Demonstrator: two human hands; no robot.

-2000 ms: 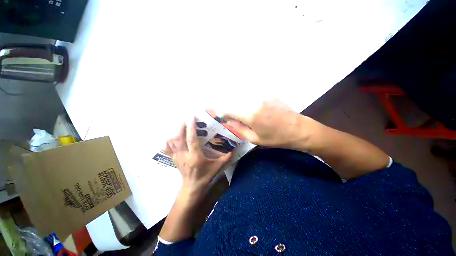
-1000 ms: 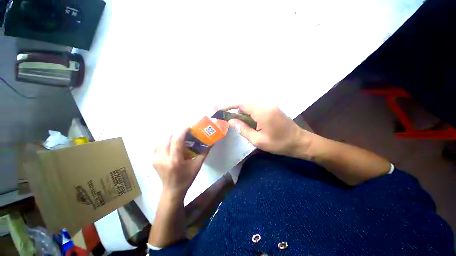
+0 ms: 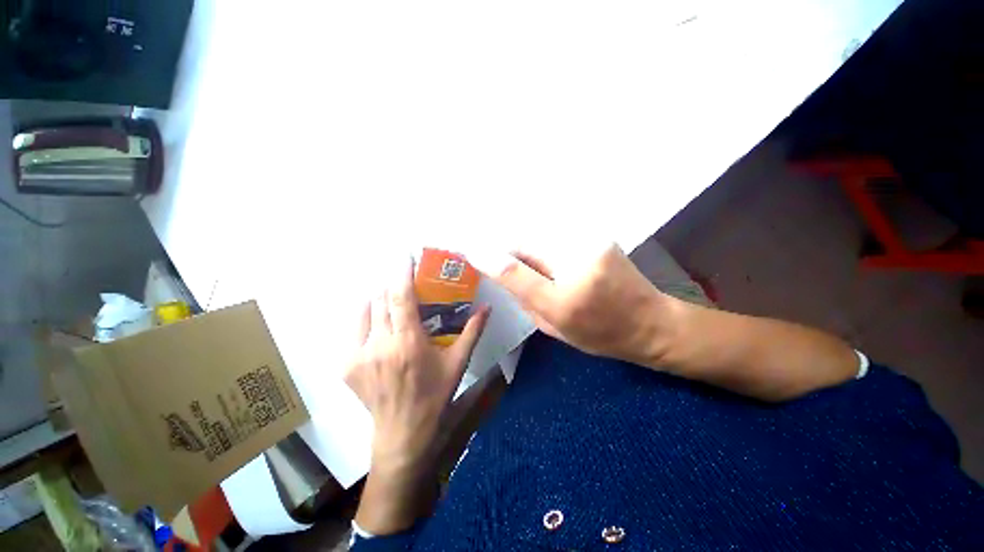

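A small printed retail box [image 3: 445,289] with an orange face, a QR code and a dark printed band sits at the near edge of the white table [image 3: 432,129]. My left hand [image 3: 405,361] is shut on its left and near sides, with the thumb at the right. My right hand [image 3: 588,297] is just right of the box with its fingers curled and fingertips close to a whitish area at the box's right side. Whether it holds anything or touches the box is hidden; no cutter shows clearly.
A brown shipping carton [image 3: 189,399] stands at the table's left edge. A kettle-like object [image 3: 86,156] and a dark green box [image 3: 92,54] are at upper left. An orange-red stool frame [image 3: 890,221] is at right.
The box has turned from its photo side to its orange QR side and now sits more upright in view. The dark tool seen in my right hand one second ago no longer shows clearly.
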